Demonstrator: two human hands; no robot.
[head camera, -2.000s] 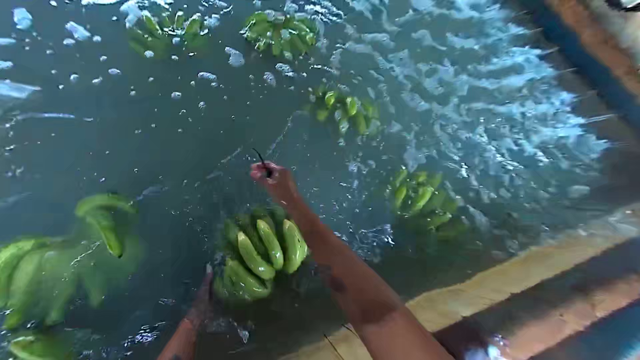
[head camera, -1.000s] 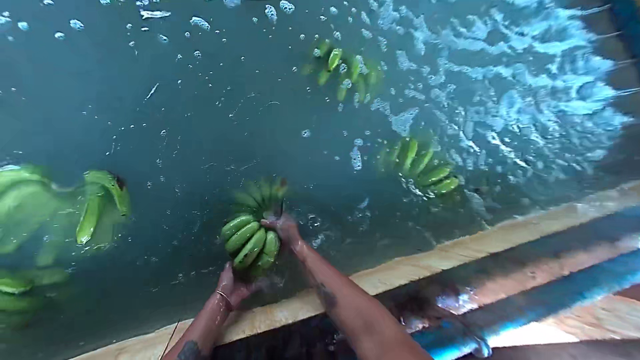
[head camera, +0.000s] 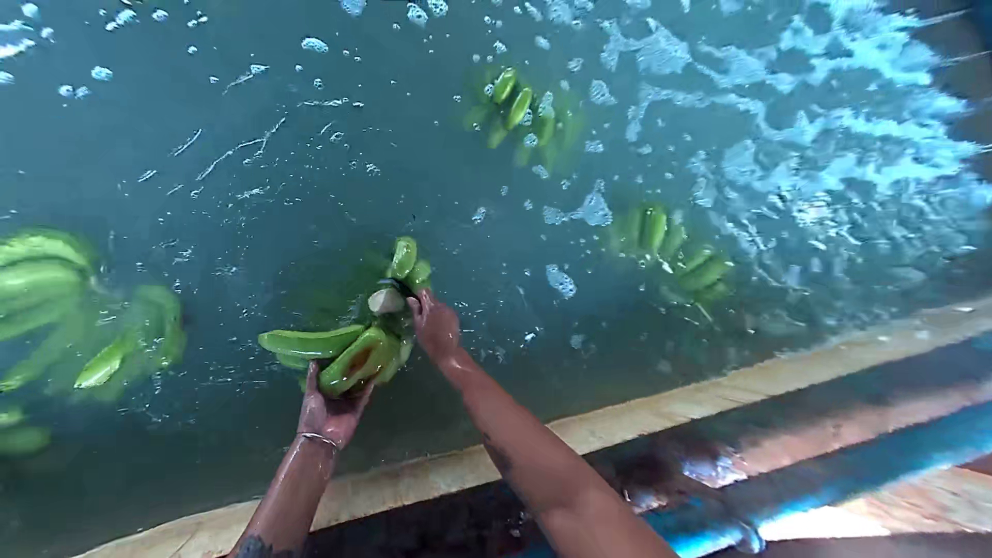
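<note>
A bunch of green bananas [head camera: 360, 360] sits partly out of the water, its pale cut stalk [head camera: 386, 301] facing up. Around the lower fruit, my left hand [head camera: 335, 407] grips the bunch from below, with a thin band at the wrist. One banana in this bunch shows a brown patch on its skin. My right hand [head camera: 435, 325] is beside the stalk, closed on a small dark curved tool [head camera: 401, 287], which looks like a knife blade and touches or nearly touches the crown. Part of the bunch is under water and blurred.
More green bananas [head camera: 46, 279] float at the left, with others [head camera: 519, 108] at upper middle and a cluster [head camera: 686, 256] to the right. Foam covers the water at upper right. The tank's pale edge [head camera: 744, 380] runs along the near side, with a blue pipe [head camera: 868, 480] beyond it.
My left hand now holds the bunch with its cut stalk turned up; one second ago its fingers faced up. My right hand has moved to the stalk's right side.
</note>
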